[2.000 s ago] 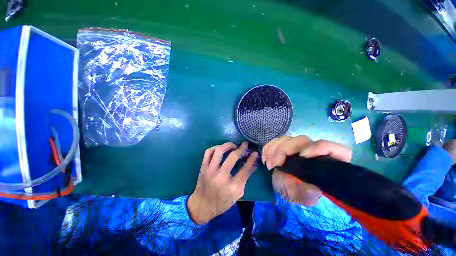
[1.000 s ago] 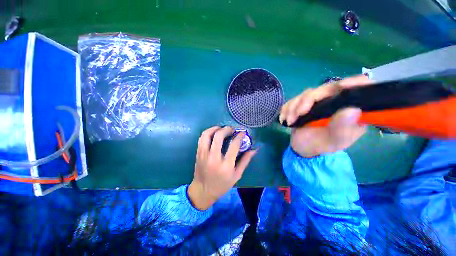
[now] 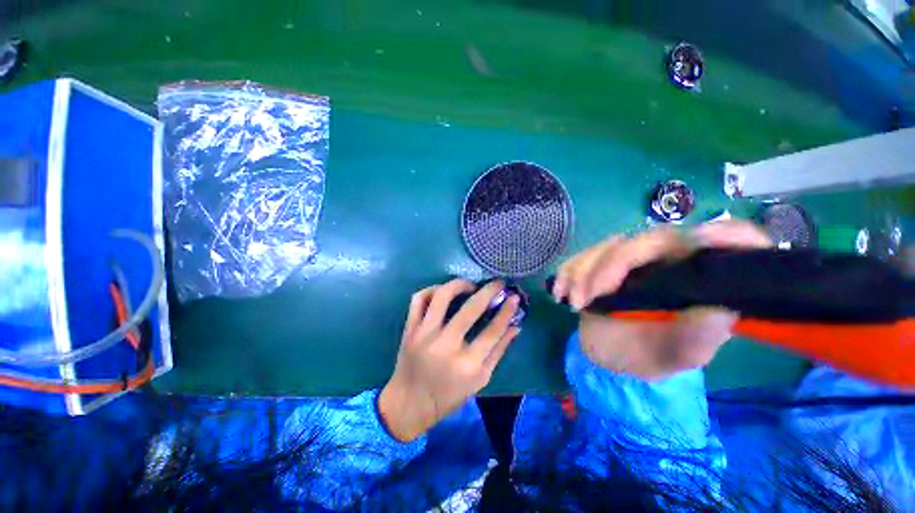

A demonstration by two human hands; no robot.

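Note:
My left hand (image 3: pixel 451 341) holds a small round dark assembly (image 3: pixel 514 304) with purple glints on the green bench, fingers over its left side and top. My right hand (image 3: pixel 662 296) is closed around the black-and-orange electric screwdriver (image 3: pixel 793 291), held nearly level. Its tip end is near the assembly, a little to its right and apart from it. The thin bit cannot be made out. The round black screw dish (image 3: pixel 517 225) lies just above both hands, with tiny dark screws heaped in its upper half.
A clear zip-lock bag (image 3: pixel 246 190) lies left of the dish, beside a blue box (image 3: pixel 100 230) with tubes (image 3: pixel 135 311). Round parts lie at right (image 3: pixel 672 200) and farther back (image 3: pixel 685 65). A metal bar (image 3: pixel 823 165) and dark round tray (image 3: pixel 789 223) are at right.
The screwdriver has swung from over the assembly out to the right, more level. My left hand has stayed with the assembly. The farther round part has shifted left on the brighter green strip.

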